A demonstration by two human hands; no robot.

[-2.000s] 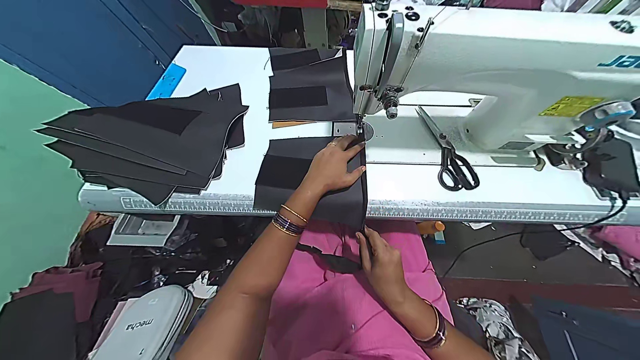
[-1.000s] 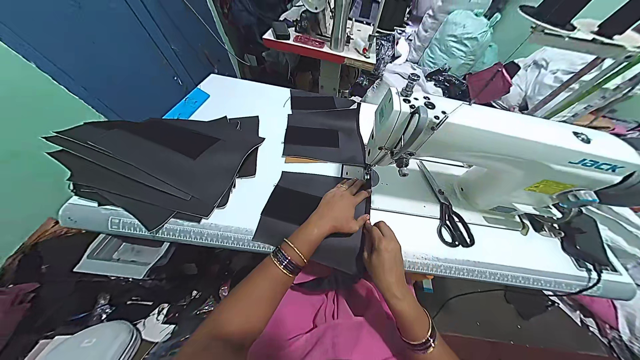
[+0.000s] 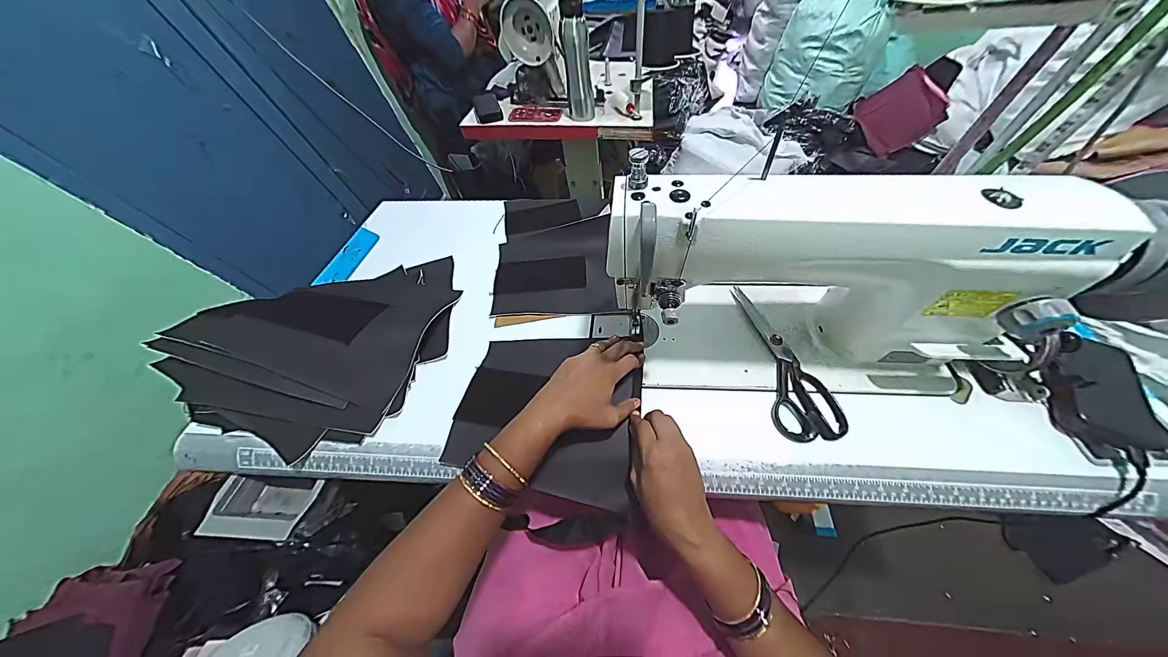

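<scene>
A black fabric panel (image 3: 584,465) lies on the sewing table, its right edge running up to the presser foot (image 3: 636,321) of a white Jack sewing machine (image 3: 849,237). My left hand (image 3: 598,383) rests flat on this panel just below the foot, fingers slightly spread. Lower down, my right hand (image 3: 666,465) pinches the panel's right edge and a narrow black strip between thumb and fingers. Behind the foot lie more black panels (image 3: 547,274) with darker rectangular patches. Black-handled scissors (image 3: 792,374) lie partly on the machine bed, blades pointing away.
A stack of black fabric pieces (image 3: 310,347) covers the table's left part, near a blue ruler-like strip (image 3: 347,257). A measuring scale (image 3: 821,488) runs along the front edge. Behind stands another sewing machine (image 3: 534,36), with a person beside it.
My right hand has moved up along the panel edge from its lower place two seconds ago. My left hand stays on the panel near the foot. The view has shifted.
</scene>
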